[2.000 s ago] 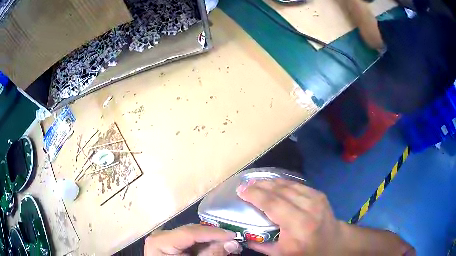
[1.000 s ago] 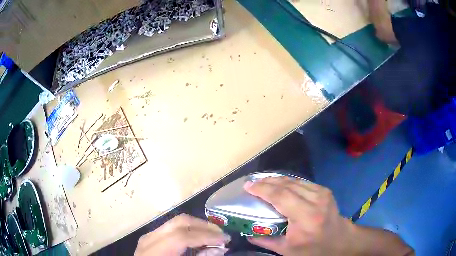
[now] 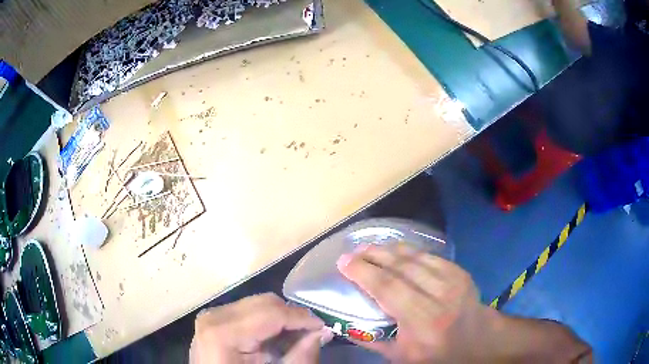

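The car-shaped housing is at the lower centre, in front of the bench edge, its silver cover up and its green end with a red-orange lamp insert towards me. My right hand lies over the cover and grips the housing from the right. My left hand is at the green end, thumb and fingertips pinched on a tiny silvery trim piece beside the lamp insert. Whether the piece touches the housing cannot be told. The left end of the green face is hidden by my left fingers.
A parts box with loose trim parts is at the back left. Sticks and a white dish lie on a square pad. Green housings stand at far left. Another person's arm is at upper right; a red stool-like object stands below.
My left fingertips moved from below left of the housing back to its green end, now beside the right lamp. The housing is tilted more flat towards me, and the bench view shifted slightly.
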